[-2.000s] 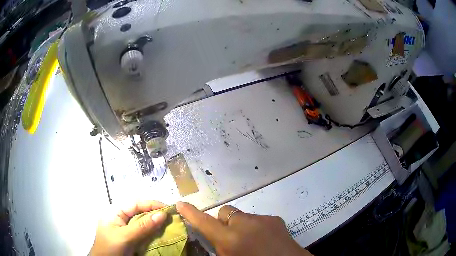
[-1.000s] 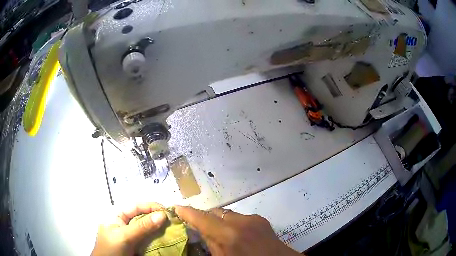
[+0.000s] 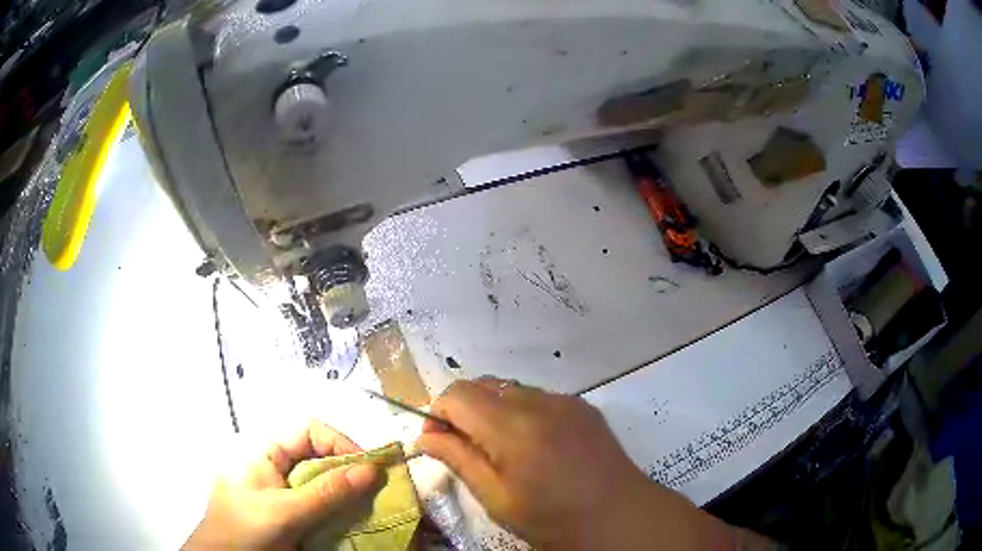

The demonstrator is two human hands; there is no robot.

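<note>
The olive-khaki fabric piece (image 3: 379, 514) is folded and lies at the bottom, in front of the machine's presser foot (image 3: 313, 340). My left hand (image 3: 282, 486) pinches its folded top edge between thumb and fingers. My right hand (image 3: 517, 452) is just right of the cloth. It holds a thin dark pointed metal tool (image 3: 404, 408), whose tip points up and left, above the bed. The fingertips of my right hand are at the cloth's upper right corner. What kind of tool it is, I cannot tell; its other end is hidden by the hand.
The off-white machine head (image 3: 431, 97) spans the top. Orange and black snips (image 3: 670, 215) lie under its arm. A tan tape patch (image 3: 395, 368) is right of the foot. A yellow handle (image 3: 88, 172) is at left. An open tray (image 3: 845, 339) with spools stands at right, beside the printed scale (image 3: 743, 422).
My right hand has lifted and turned, and a thin pointed tool now shows in it. The cloth's folded corner is more exposed. My left hand still pinches the cloth.
</note>
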